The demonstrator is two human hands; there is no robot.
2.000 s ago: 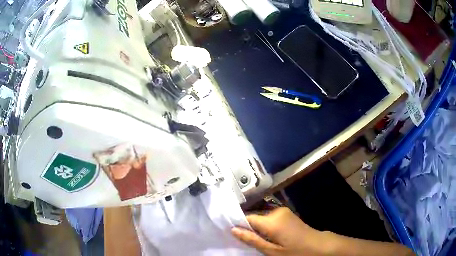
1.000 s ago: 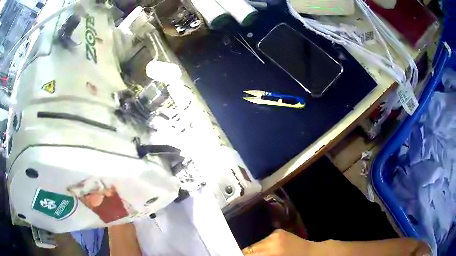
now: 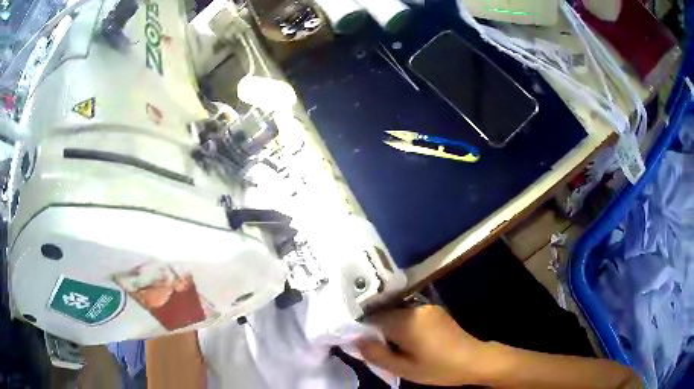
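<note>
A thin white garment piece lies under the front end of the large white sewing machine head and hangs toward the bottom edge. My right hand is at the cloth's right edge, just below the machine bed's corner, with its fingers bent and pinching the cloth. My left arm shows below the machine head, left of the cloth. My left hand itself is hidden behind the head or cut off. The needle area is hidden or washed out by glare.
A dark mat bears yellow and blue thread snips, a smartphone and thin tweezers. White cords hang over the right table edge. A blue basket of bluish pieces stands at right.
My right hand has moved up from the bottom edge to the cloth by the bed corner and taken hold. The cloth is now bunched there. The view has shifted slightly.
</note>
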